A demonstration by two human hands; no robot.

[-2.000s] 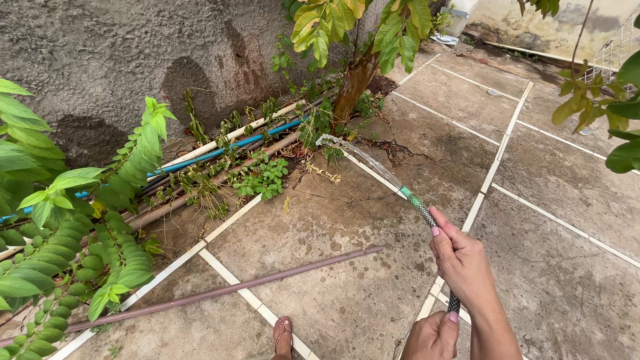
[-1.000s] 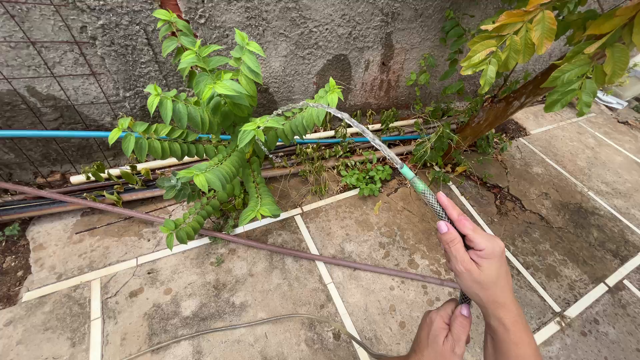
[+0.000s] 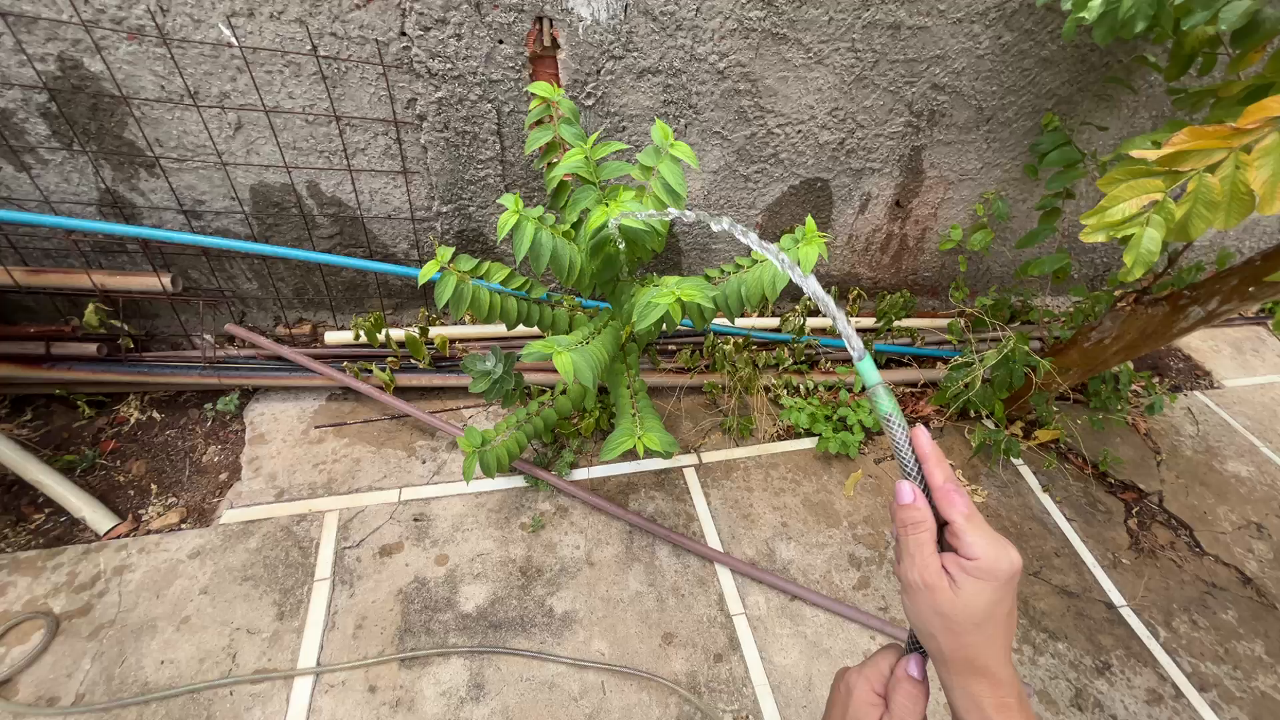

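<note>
Both my hands grip a garden hose (image 3: 905, 450) with a braided dark section and a green end. My right hand (image 3: 955, 570) is wrapped around it below the green end, index finger laid along it. Lower down and to the left, my left hand (image 3: 878, 685) closes on the hose near the bottom edge of the view. A stream of water (image 3: 800, 275) arcs up and left from the hose end and falls on the leafy green plant (image 3: 600, 290) by the wall.
A rough grey wall (image 3: 800, 110) with rusty wire mesh (image 3: 290, 150) stands behind. Along its foot lie a blue pipe (image 3: 250, 245) and several other pipes. A long brown pole (image 3: 640, 520) slants across the paving. A clear hose (image 3: 450, 652) lies in front; a tree trunk (image 3: 1150, 325) leans at right.
The view has swung left, bringing the whole plant to the middle. The water, which fell near the tree base two seconds ago, now lands on the plant. Both hands still hold the hose.
</note>
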